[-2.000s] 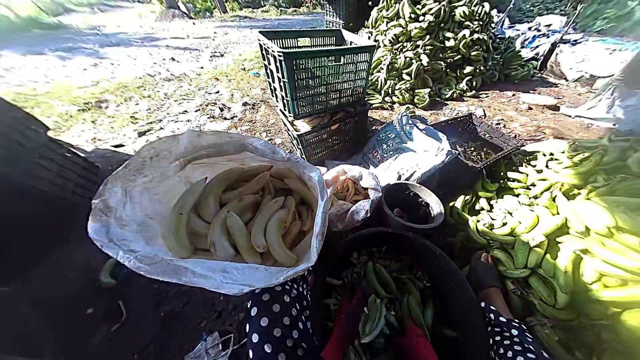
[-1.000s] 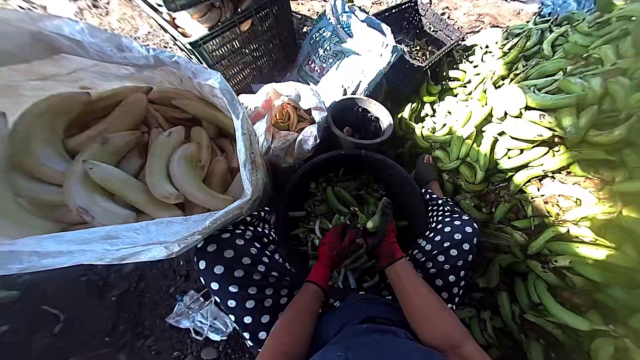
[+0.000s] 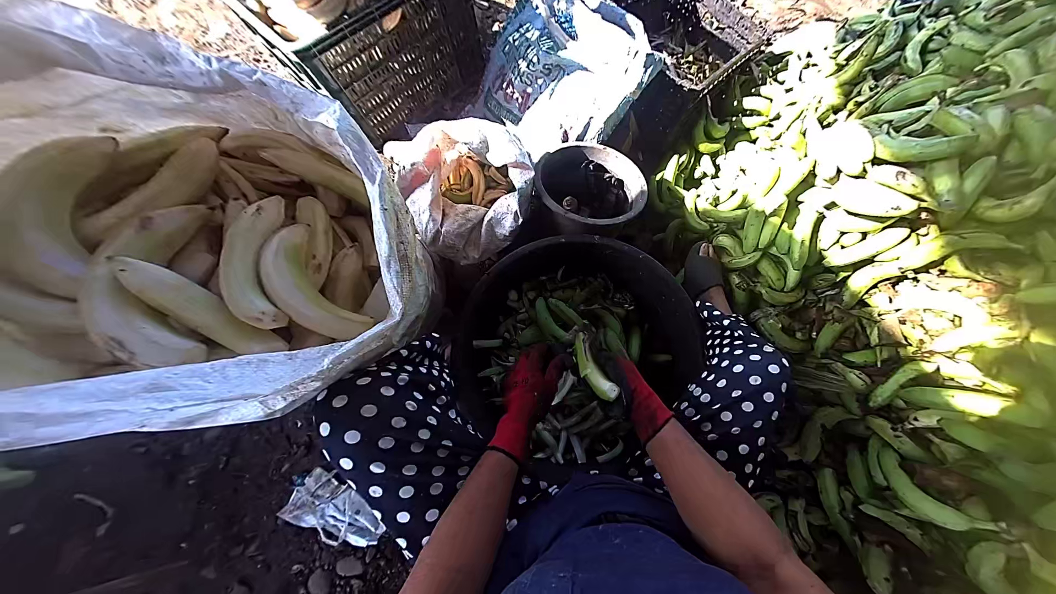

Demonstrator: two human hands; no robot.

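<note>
Both hands wear red gloves with dark palms and are over a black tub (image 3: 487, 297) between my knees. A partly peeled green banana (image 3: 594, 368) lies between them. My right hand (image 3: 634, 384) is closed around its right side. My left hand (image 3: 535, 381) is just left of the banana, fingers curled at the tub's contents; whether it holds anything is hidden. Green bananas (image 3: 551, 320) and strips of peel (image 3: 573, 425) fill the tub's bottom. At the left, a white woven sack (image 3: 388, 272) holds many peeled bananas (image 3: 194, 305).
Beyond the tub stand a small bucket (image 3: 635, 194) with dark contents and a white bag (image 3: 412, 153) of yellowish peels. Plastic crates (image 3: 396, 74) are farther off. Green bananas (image 3: 916, 198) are heaped at the right. A crumpled clear plastic bag (image 3: 334, 505) lies on the soil by my left knee.
The view has tilted down strongly since the oldest frame. My right hand, raised with a green banana one second ago, is now lower over the tub, and pale flesh shows on the banana there.
</note>
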